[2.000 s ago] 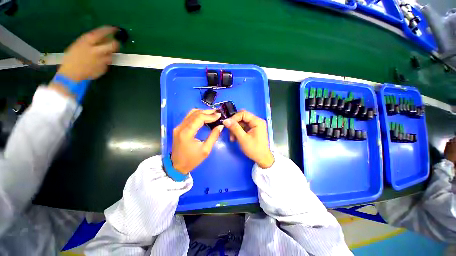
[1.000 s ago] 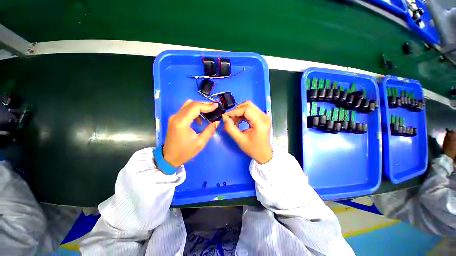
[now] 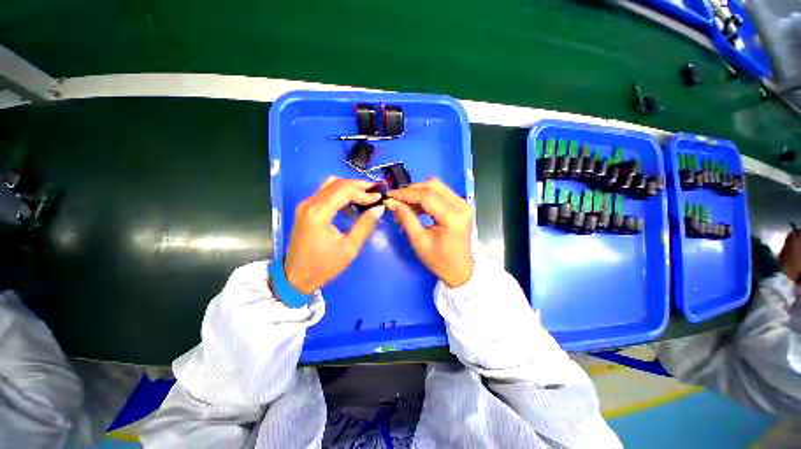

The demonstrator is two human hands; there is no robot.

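My left hand (image 3: 328, 235), with a blue band at the wrist, holds a small black housing (image 3: 373, 203) by its fingertips over the blue work tray (image 3: 378, 294). My right hand (image 3: 436, 230) has its thumb and finger closed at the same housing; whether it pinches a tiny part cannot be seen. The fingers hide most of the housing. Beyond them in the tray lie black units (image 3: 393, 120), some with red edges, a black unit (image 3: 360, 155) and another (image 3: 398, 175), with thin silver pieces beside them. Tiny dark parts (image 3: 358, 324) lie near the tray's near edge.
Two blue trays (image 3: 599, 289) at the right hold rows of green-and-black units (image 3: 584, 161). A green conveyor belt (image 3: 351, 44) with pale edging runs behind and carries dark units (image 3: 645, 99). Other people's white sleeves (image 3: 39, 368) show at far left and right. Dark parts (image 3: 33, 209) lie far left.
Another person's arm at the left has drawn back from the belt. Dark units on the belt have shifted. My hands stay together at the housing, whose visible part is now smaller.
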